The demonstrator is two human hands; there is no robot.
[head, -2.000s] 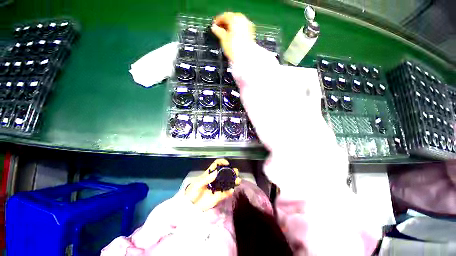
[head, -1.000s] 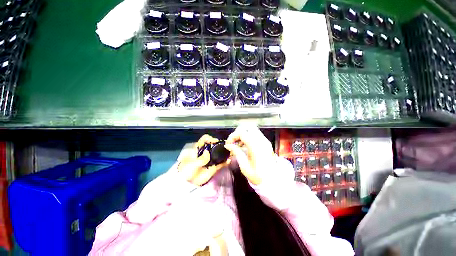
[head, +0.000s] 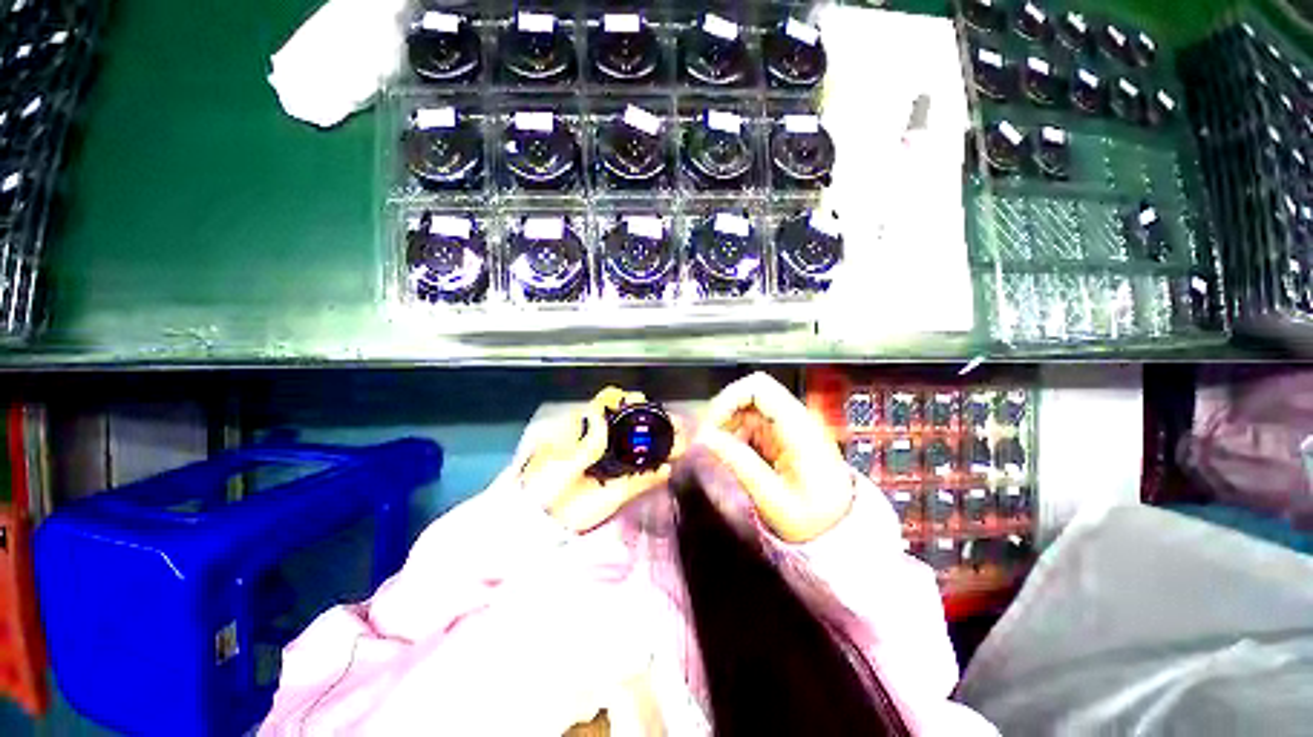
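My left hand (head: pixel 576 468) holds a black round lens assembly (head: pixel 638 436) above my lap, below the bench edge. Its face is turned up and shows a blue-violet and red glint. My right hand (head: pixel 770 454) is just right of the part, its fingers curled. Whether its fingertips touch the part or hold anything small cannot be told. The main blister tray (head: pixel 612 314) lies ahead on the bench, with rows of black round parts bearing white labels.
A white cloth (head: pixel 328 61) lies left of the main tray, a paper sheet (head: pixel 900 187) right of it. A part-filled tray (head: pixel 1080 310) and stacked trays (head: pixel 1260 187) stand farther right. A lower tray (head: pixel 936 461) sits over a red crate. A blue plastic stool (head: pixel 159 576) is at left.
My right hand has come down from the main tray to beside the lens assembly, then drawn slightly right. The part's face now shows a coloured glint. The view has tilted down.
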